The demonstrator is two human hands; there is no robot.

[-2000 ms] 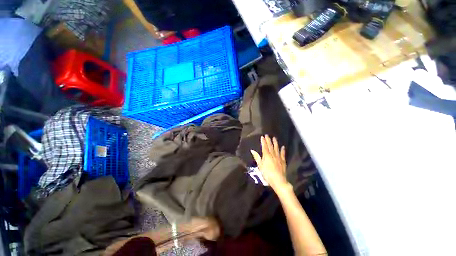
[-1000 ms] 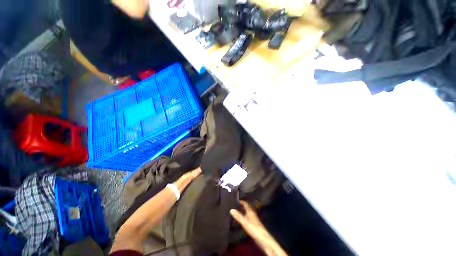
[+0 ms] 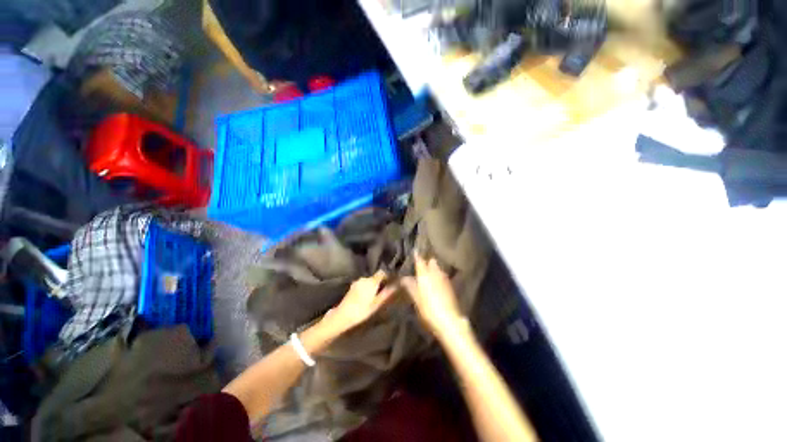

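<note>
A large brown-olive garment piece lies bunched over my lap, beside the white table. My left hand, with a white band on the wrist, is on the cloth with its fingertips among the folds. My right hand is close beside it, its fingers pointing up into the same folds. Both hands seem to pinch the cloth between them, though blur hides the fingertips.
The white table runs along the right, with black label bundles on a brown board and dark strips. A large blue crate, red stool, smaller blue crate and a person's arm are to the left.
My hands have come together on the cloth. The garment is more bunched, and the white patch seen on it before no longer shows. The view has shifted.
</note>
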